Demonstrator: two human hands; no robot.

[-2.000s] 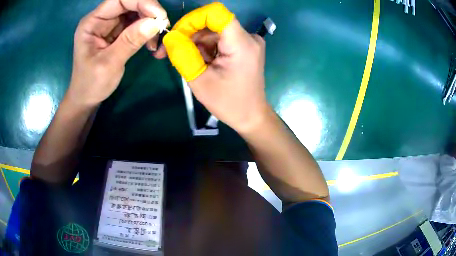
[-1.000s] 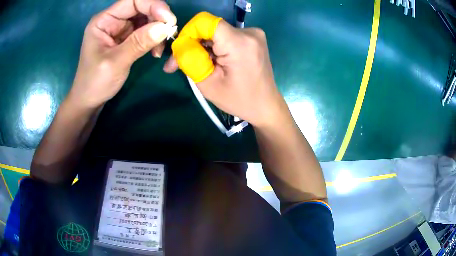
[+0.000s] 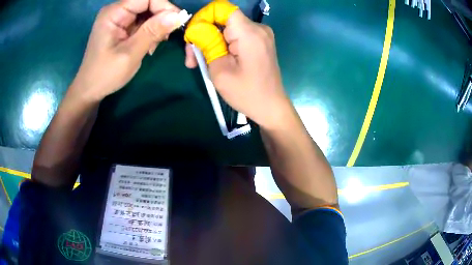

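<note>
My left hand (image 3: 121, 44) pinches a small white connector housing (image 3: 184, 17) between thumb and index finger, near the top of the view. My right hand (image 3: 235, 57), with yellow finger cots on thumb and index finger, is closed right beside the housing on the wire harness. Its fingers hide the wire ends. A white sleeve (image 3: 211, 90) of the harness hangs below the right hand and ends at a wide white connector (image 3: 238, 131). Another white connector (image 3: 265, 7) shows beyond the right knuckles at the top edge.
The glossy green bench (image 3: 331, 67) carries a yellow line (image 3: 380, 83) at right. White tubes (image 3: 420, 6) lie at the top right edge. A person's light sleeve (image 3: 440, 181) shows at far right. A printed card (image 3: 135, 212) hangs on the wearer's chest.
Both hands have shifted slightly right, still together at the housing. The hanging wide connector has swung right and up a little from its first position. The connector beyond the right hand has moved.
</note>
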